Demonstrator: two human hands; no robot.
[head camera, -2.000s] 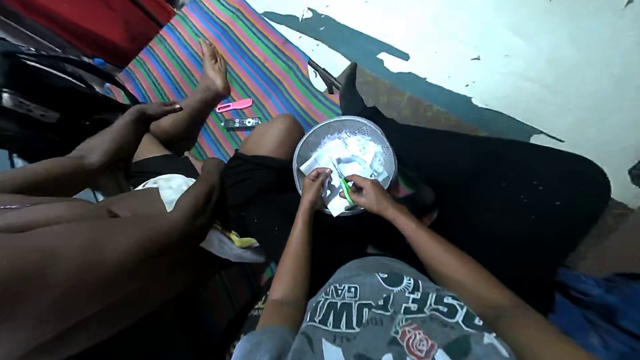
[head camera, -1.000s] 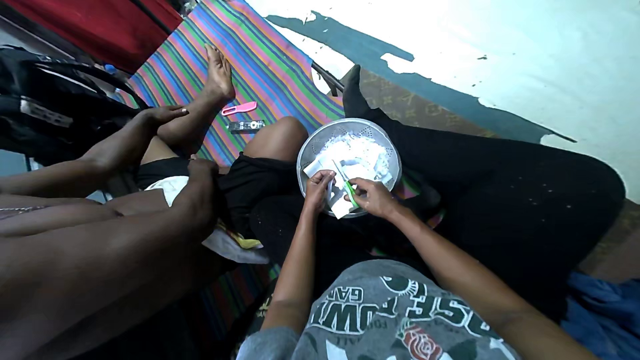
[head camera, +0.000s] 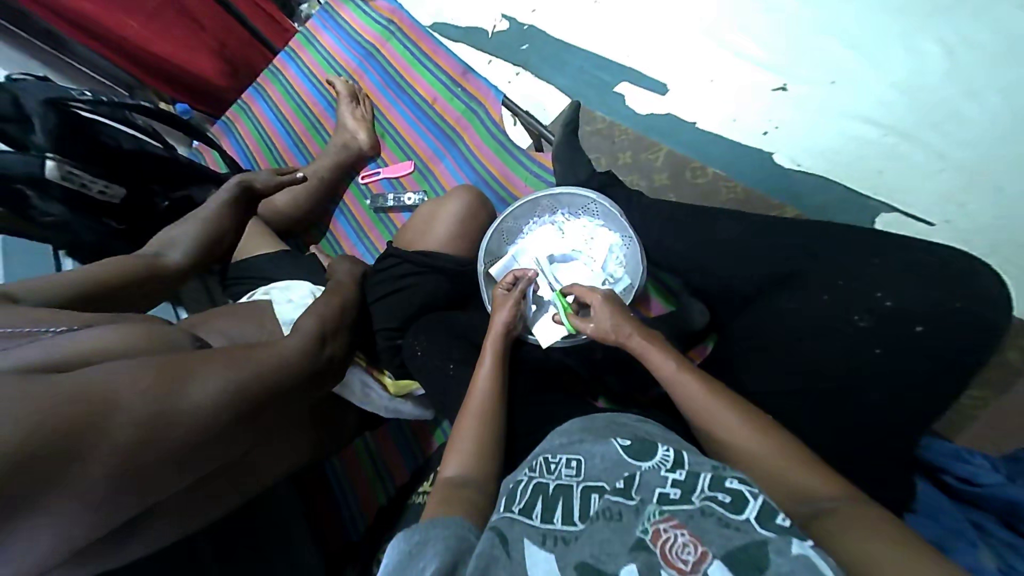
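Observation:
A round perforated metal colander (head camera: 631, 240) sits between my legs, holding a heap of white paper shreds (head camera: 580, 240). Over its near side, my right hand (head camera: 600, 314) grips green-handled scissors (head camera: 563, 308), whose blades point up and to the left across the paper. My left hand (head camera: 514, 300) pinches a white piece of paper just left of the blades. Another white paper piece (head camera: 547, 329) lies at the colander's near rim, below the scissors. How far the blades are parted is too small to tell.
At the left sits another person (head camera: 200, 376), one knee close to the colander. A pink comb-like tool (head camera: 387, 172) and a remote control (head camera: 398, 201) lie on the striped mat (head camera: 448, 104). A black bag (head camera: 88, 168) stands at far left; a wall with peeling paint (head camera: 800, 96) rises beyond my leg.

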